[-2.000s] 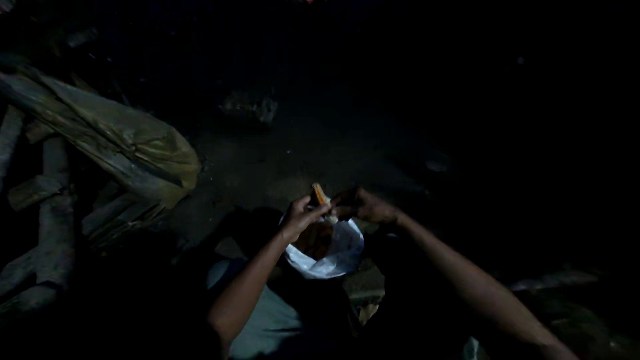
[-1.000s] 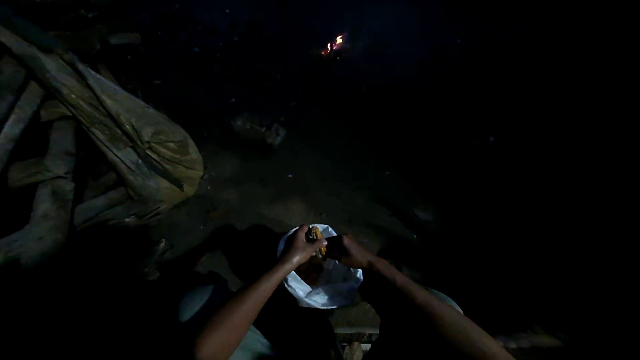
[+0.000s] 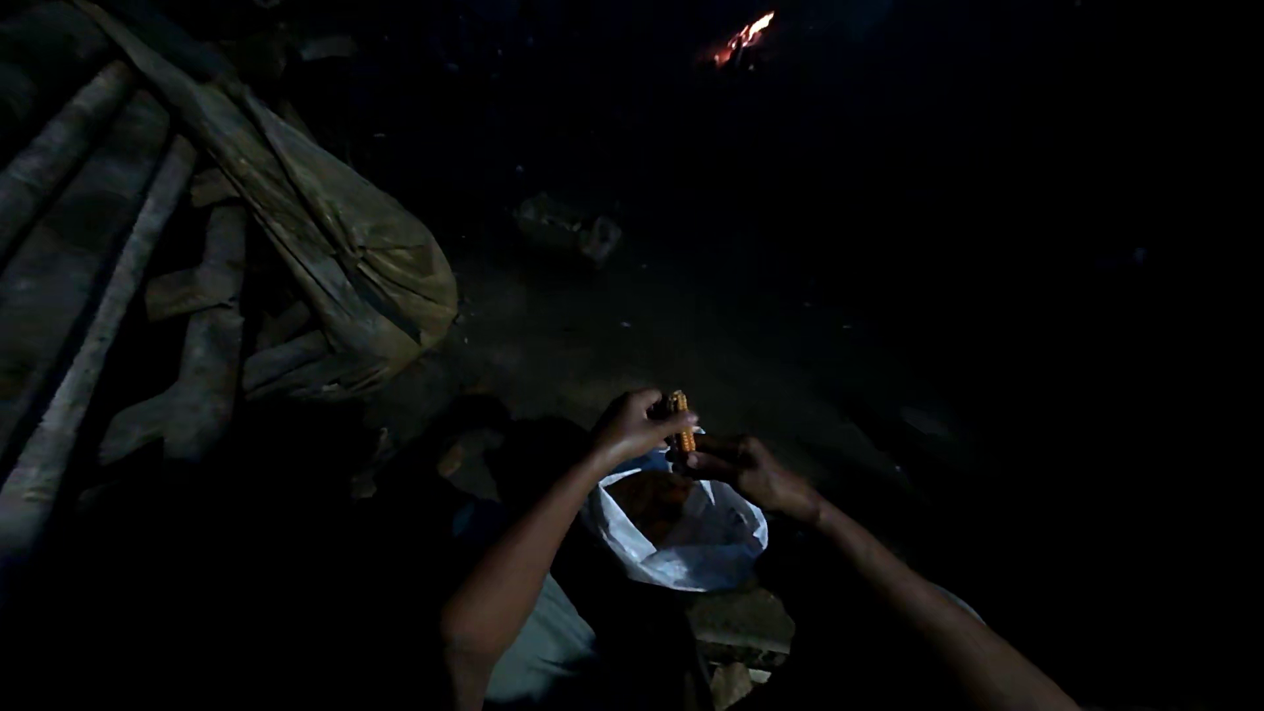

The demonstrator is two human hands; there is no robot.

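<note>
An orange-yellow corn cob (image 3: 683, 423) stands nearly upright between my two hands. My left hand (image 3: 637, 429) grips its upper part, with the thumb across it. The fingers of my right hand (image 3: 743, 468) close on its lower end from the right. Just below both hands is a white plastic sack (image 3: 681, 567) with its mouth spread wide. Orange-brown contents show dimly inside it, too dark to make out singly.
Split logs and poles (image 3: 202, 365) are piled at the left, partly under a draped tarp (image 3: 395, 281). A rough block (image 3: 565, 227) lies on the dark ground ahead. A small fire (image 3: 743, 41) burns at the far top. Pieces of wood (image 3: 736, 652) lie below the sack.
The view has shifted, bringing the fire into sight. My hands, close together over the sack a second ago, now show more of the cob, and my right hand sits lower on it.
</note>
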